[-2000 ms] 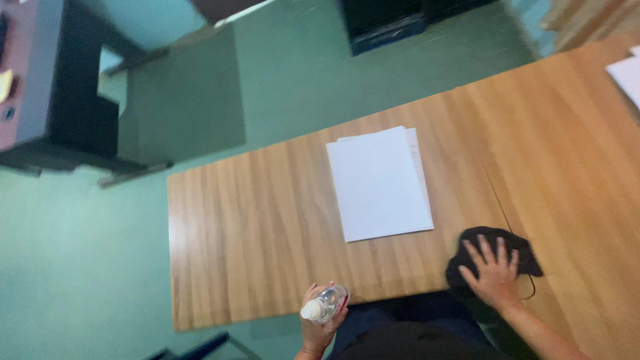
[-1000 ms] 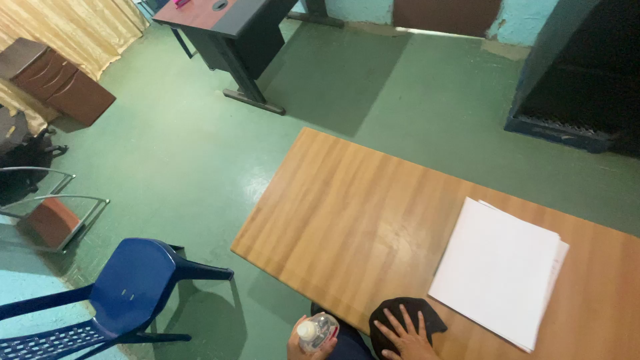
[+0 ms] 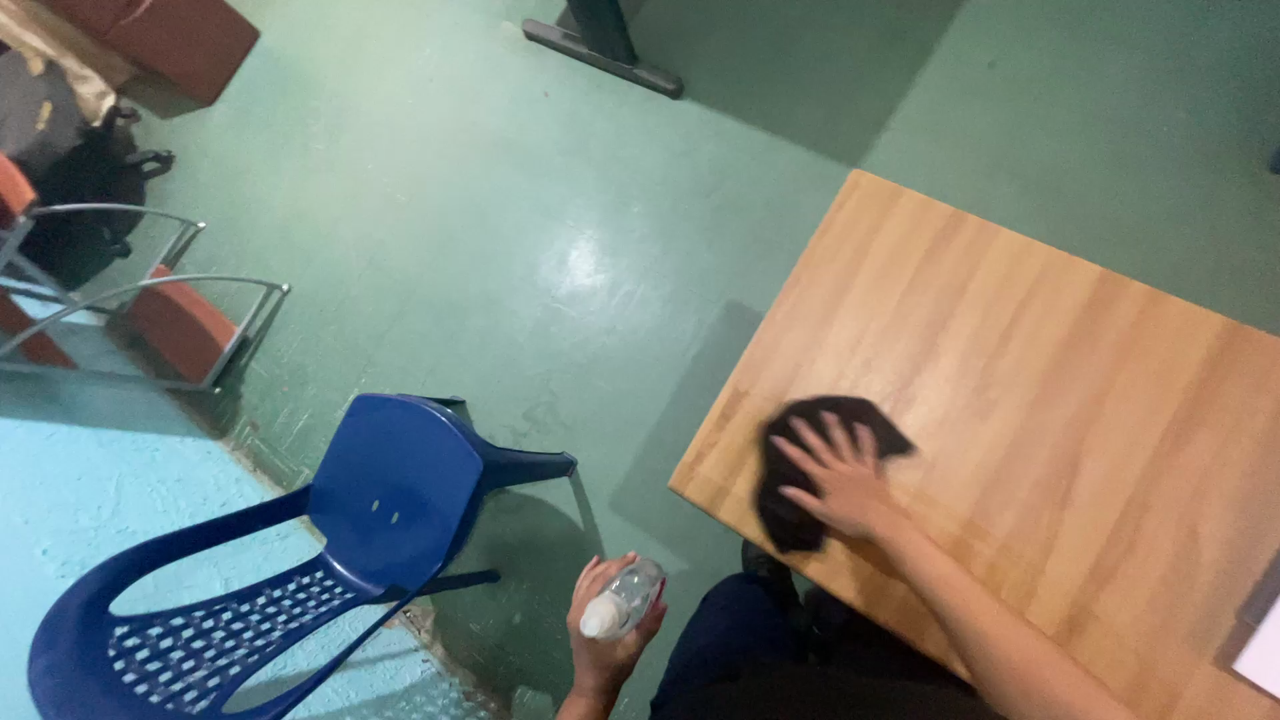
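My left hand [image 3: 612, 625] is wrapped around a clear plastic bottle [image 3: 636, 592] with a white cap, held off the table's near edge above the floor. My right hand [image 3: 840, 478] lies flat with fingers spread on a black cloth [image 3: 790, 500], pressing it onto the wooden tabletop [image 3: 1040, 420] close to its left corner. Part of the cloth is hidden under the palm. At the right edge of the view, a corner of white paper [image 3: 1265, 650] shows on the table.
A blue plastic chair [image 3: 395, 490] stands on the green floor left of the table. Farther left are metal-framed chairs [image 3: 190, 330] with orange parts, a black bag-like thing [image 3: 90, 200] and a brown cabinet [image 3: 180, 45]. A dark desk foot [image 3: 600, 58] is at the top.
My right hand and the black cloth have moved left along the table, away from the papers and toward the left corner. The bottle remains in my left hand. The view has swung left.
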